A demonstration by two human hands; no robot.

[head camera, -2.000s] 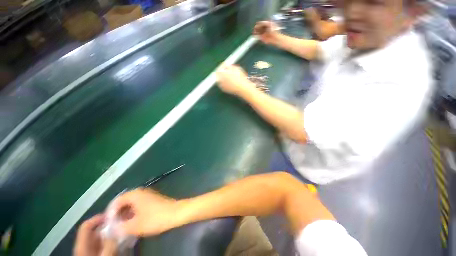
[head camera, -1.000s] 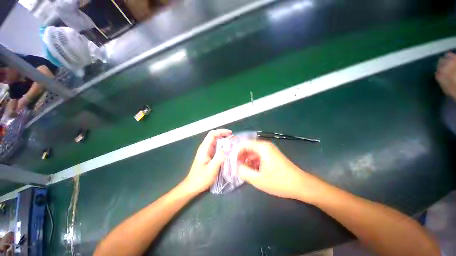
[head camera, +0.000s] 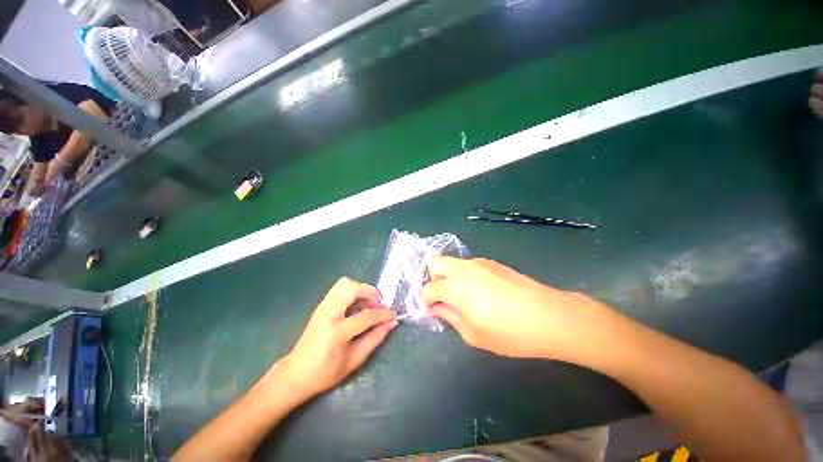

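A crinkled clear plastic bag (head camera: 403, 266) with pale strips inside is held over the dark-green bench top, at the centre. My left hand (head camera: 347, 332) pinches the bag's lower left edge between thumb and fingers. My right hand (head camera: 478, 302) grips the bag's right side, its fingertips partly hidden in the plastic. Black tweezers (head camera: 532, 219) lie on the bench to the right of the bag, beyond my right hand.
A white rail (head camera: 343, 217) separates the bench from the green belt. Several small units (head camera: 248, 185) ride on the belt at left. A blue box (head camera: 75, 374) stands at lower left, with another person's hands beside it. A fan (head camera: 129, 68) and a person (head camera: 54, 126) are beyond the belt.
The view has swung left from the neighbouring worker to the bench before me. My left hand has shifted to the bag's lower edge, and the bag is more spread out between my hands.
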